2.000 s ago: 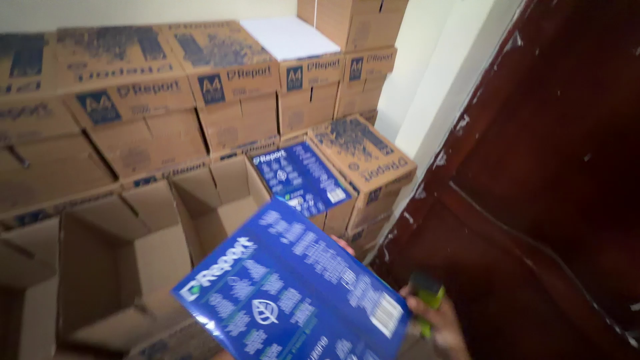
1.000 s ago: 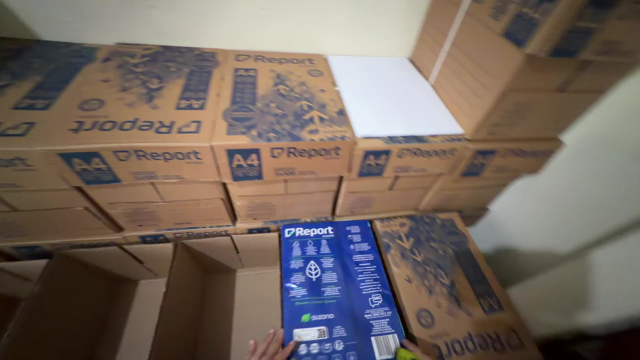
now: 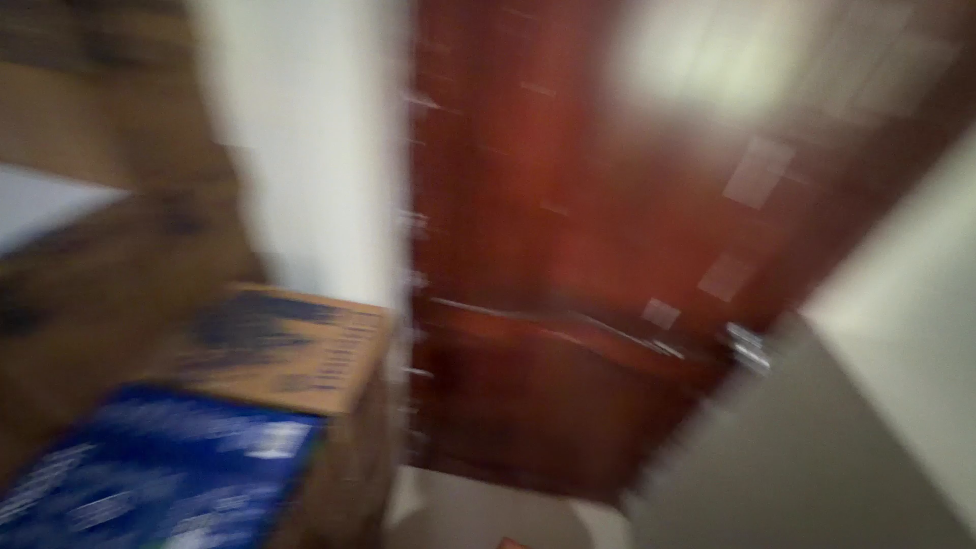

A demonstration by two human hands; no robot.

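Blurred by motion, a blue Report paper ream lies at the lower left, on top of the cardboard boxes. Just behind it is a printed cardboard box. A small skin-coloured patch shows at the bottom edge, right of the ream; it may be a fingertip, and which hand it belongs to cannot be told. Otherwise neither hand can be made out, nor anything held.
A dark red door with a metal handle fills the middle. Stacked cardboard boxes stand at the left against a white wall. A grey surface lies at the lower right.
The view has swung far right, to the door. The hands that were at the ream's near edge a second ago are no longer beside it; the ream stays on the boxes.
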